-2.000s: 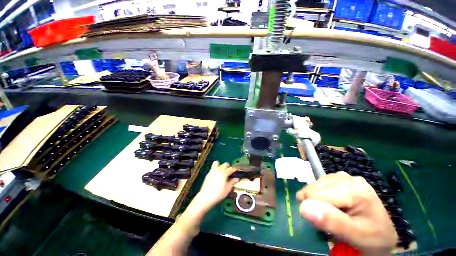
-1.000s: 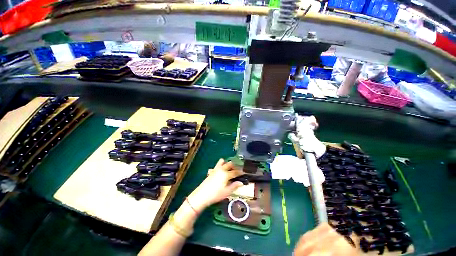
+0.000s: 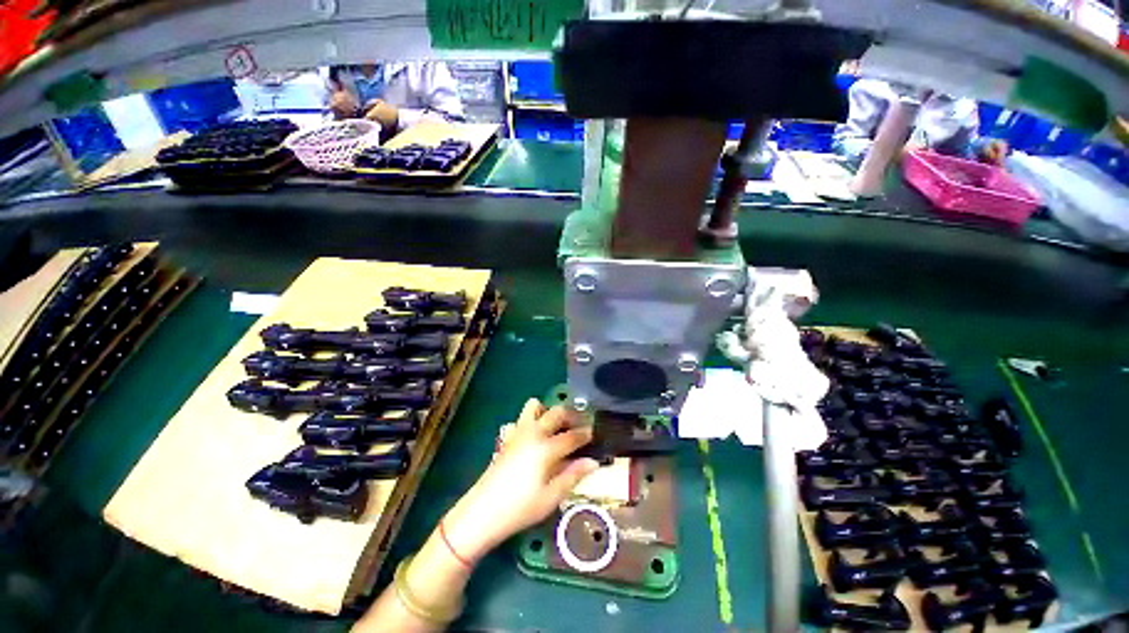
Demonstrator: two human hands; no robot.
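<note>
The arbor press [image 3: 638, 328] stands in the middle, its grey bolted face plate towards me. My left hand [image 3: 540, 460] is at the cream fixture [image 3: 604, 481] under the ram, its fingers on a black part [image 3: 622, 435] that is mostly hidden by the hand and ram. The press lever [image 3: 781, 519] hangs down at the press's right side and runs out of the bottom edge. My right hand is out of the picture. A white ring [image 3: 587, 537] lies at the front of the press base [image 3: 666, 566].
Black parts lie in rows on a cardboard sheet [image 3: 186, 476] at left and another at right [image 3: 914, 606]. More layered parts [image 3: 74, 359] are at far left. White paper [image 3: 722, 406] lies beside the press. Across the bench are a pink basket [image 3: 972, 188] and people's hands and sleeves.
The view has moved closer to the press. The lever has swung down to near vertical, and my right hand has left the picture at the bottom. My left hand stays at the fixture.
</note>
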